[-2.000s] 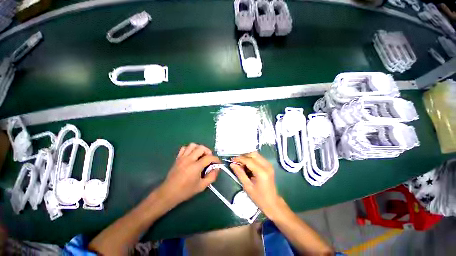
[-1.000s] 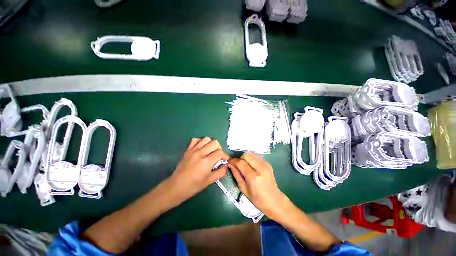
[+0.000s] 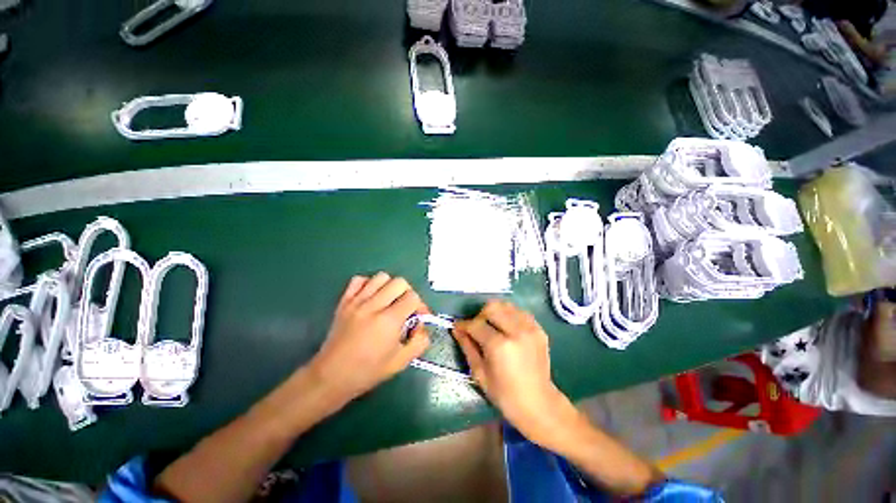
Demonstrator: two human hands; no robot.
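Note:
A white looped plastic frame (image 3: 439,370) lies between my hands near the bench's front edge, its right part hidden by my right hand. My left hand (image 3: 371,326) grips the frame's left end. My right hand (image 3: 506,356) has its fingertips closed at the frame's upper side. Whether a thin pin is between the fingertips cannot be told. A pile of white pins (image 3: 472,243) lies just beyond my hands, with loose slivers at its right.
Loose frames (image 3: 110,365) lie at the left. Two upright frame stacks (image 3: 626,280) and dense stacks (image 3: 732,265) stand right, then a yellowish bag (image 3: 835,231). A pale strip (image 3: 295,175) borders the belt, which carries frames (image 3: 433,90). A red stool (image 3: 737,395) is below right.
The frame between my hands has turned from steeply slanted to nearly level, and my right hand now covers its solid end. The camera view has shifted; my hands stay close together.

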